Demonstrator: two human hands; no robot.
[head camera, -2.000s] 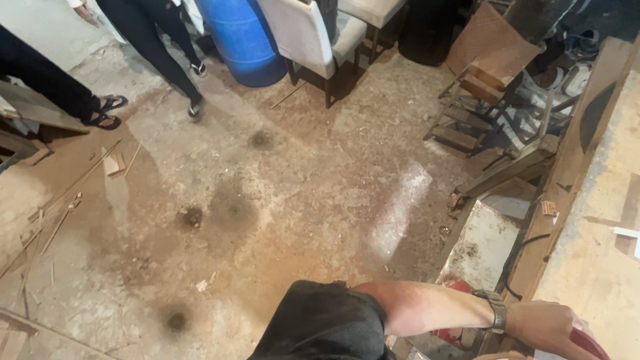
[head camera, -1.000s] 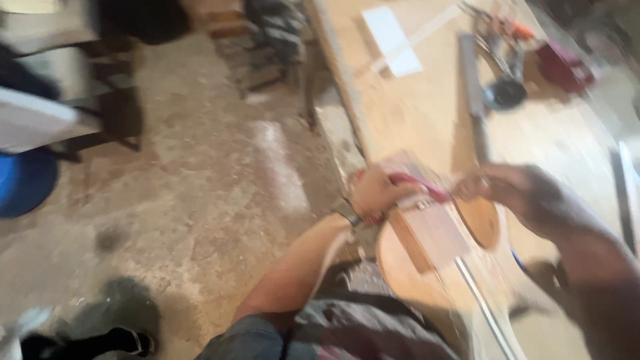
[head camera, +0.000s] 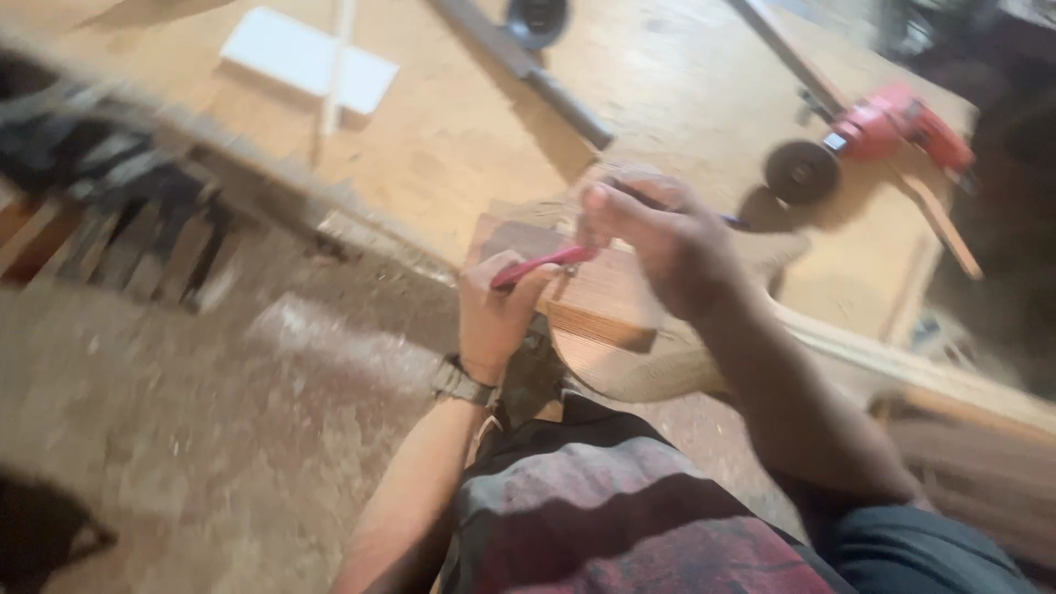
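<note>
A guitar-shaped wooden body (head camera: 652, 375) with a long pale neck (head camera: 907, 359) lies at the near edge of the workbench. On it rests a flat wooden block (head camera: 610, 289). My left hand (head camera: 499, 305), with a watch on the wrist, grips one end of a thin pink-red strip or handle (head camera: 540, 264) over the block. My right hand (head camera: 652, 235) is curled at the strip's other end. Blur hides what exactly its fingers hold.
On the workbench (head camera: 412, 165) lie a white rectangular piece (head camera: 305, 62) under a thin wooden strip, a long dark metal bar (head camera: 528, 70), a round dark disc (head camera: 536, 16) and a red angle grinder or drill with a disc (head camera: 883, 128). Wood offcuts (head camera: 140, 256) stand below at the left.
The view has swung from the floor to the workbench. My right hand, out of view two seconds ago, is now over the block beside my left, as it was one second ago.
</note>
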